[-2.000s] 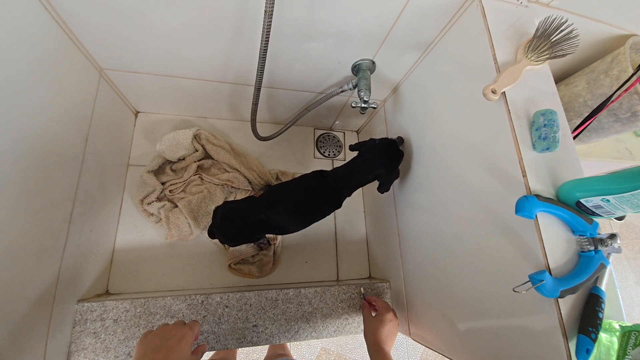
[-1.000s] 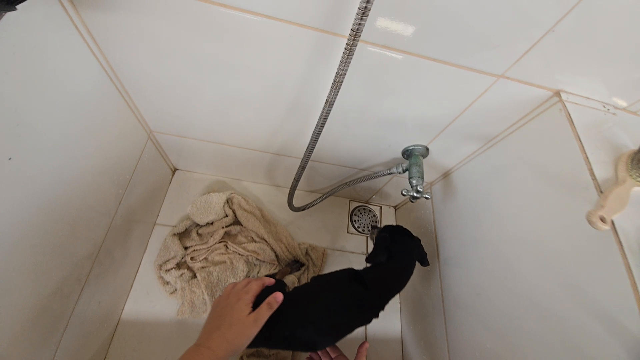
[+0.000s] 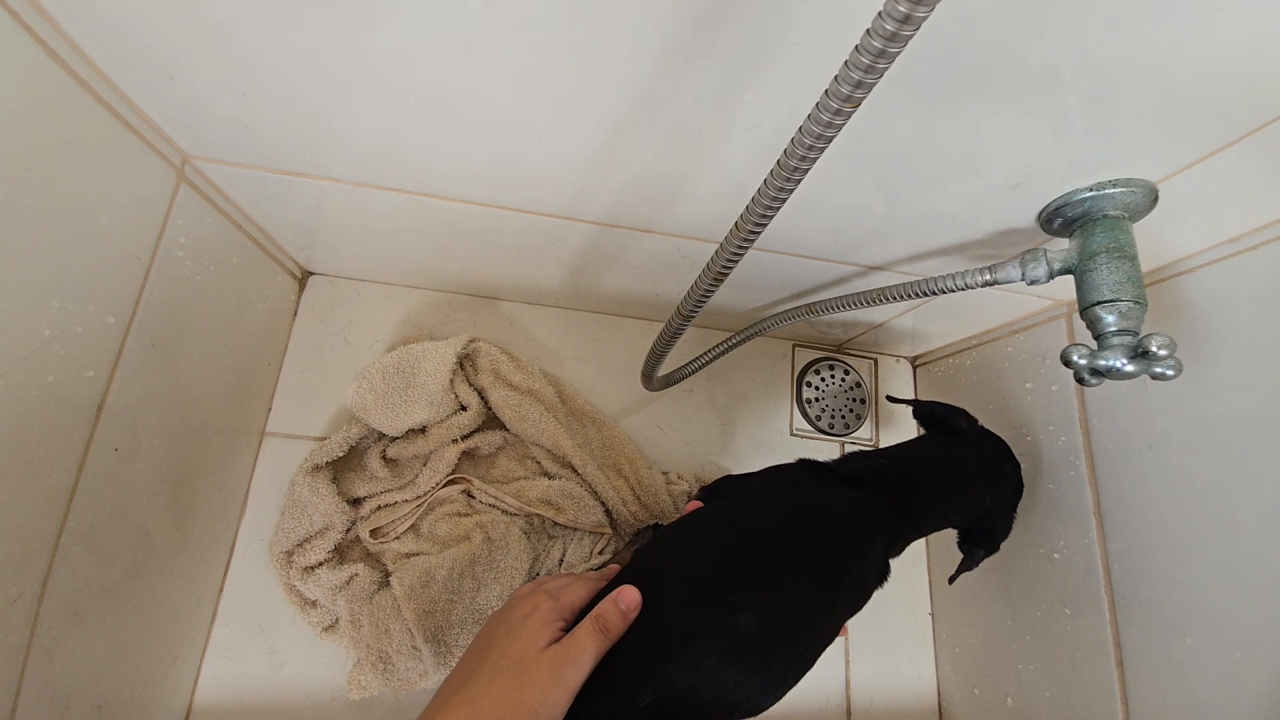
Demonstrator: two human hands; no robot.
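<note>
A black short-haired dog (image 3: 760,570) stands on the tiled floor, its head at the right wall and its hindquarters near the bottom edge. My left hand (image 3: 545,640) lies against the dog's left flank, thumb over its back and fingers partly hidden at its side. Of my right hand, only small bits of skin seem to show at the dog's right edge and perhaps by its far side; its grip is hidden under the body. A crumpled beige towel (image 3: 450,510) lies on the floor left of the dog, touching or close to its side.
A round metal drain (image 3: 833,397) is set in the floor beyond the dog's neck. A flexible metal hose (image 3: 770,200) loops down from above and joins a greenish metal valve (image 3: 1110,270) on the back wall. A tiled wall (image 3: 1190,480) rises at right, another (image 3: 160,440) at left.
Both hands have left the granite ledge and reached down to the dog. My left hand now rests on its side. The view has moved much closer, and the side shelf is out of sight.
</note>
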